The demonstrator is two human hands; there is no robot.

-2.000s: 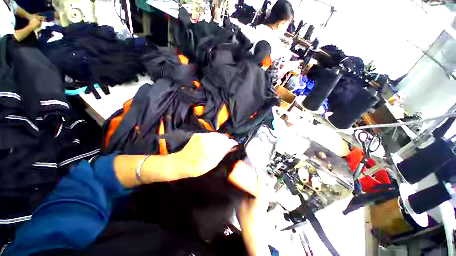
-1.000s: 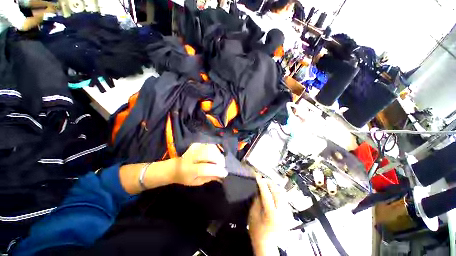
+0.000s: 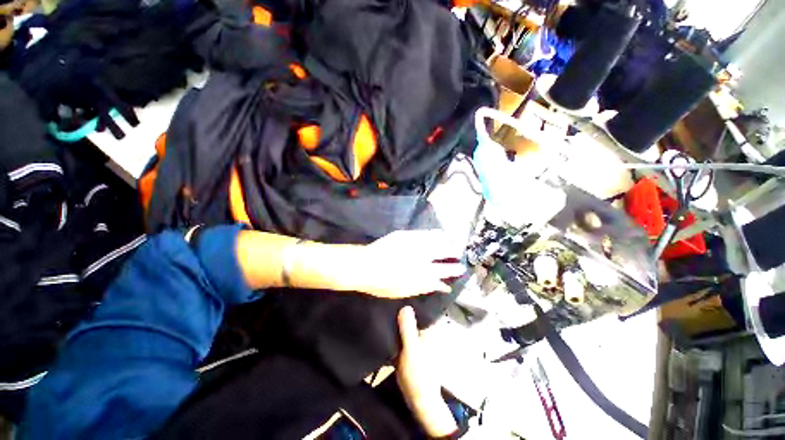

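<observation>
My left hand [image 3: 411, 265] is on a dark garment piece [image 3: 344, 331], its fingertips at the cloth's edge beside the needle area of the sewing machine [image 3: 594, 245]. My right hand [image 3: 415, 365] lies lower, at the right edge of the same piece, fingers pointing up; whether it grips the cloth is not clear. A long dark strip [image 3: 585, 378] runs from the machine's front over the white table. Red-handled snips [image 3: 547, 400] lie on the table beside the strip. The fingertips of my left hand are overexposed and hard to make out.
Dark garment pieces with orange panels [image 3: 379, 94] are heaped behind my hands. Striped garments [image 3: 52, 215] lie at the left. Large black thread cones [image 3: 596, 56] stand behind the machine. Black-looped shears [image 3: 686, 180] and a red object [image 3: 652, 210] are at the right.
The view has shifted downward. My left hand has moved right to the machine with the cloth, and my right hand has moved lower and left along it. The person at the back is out of view.
</observation>
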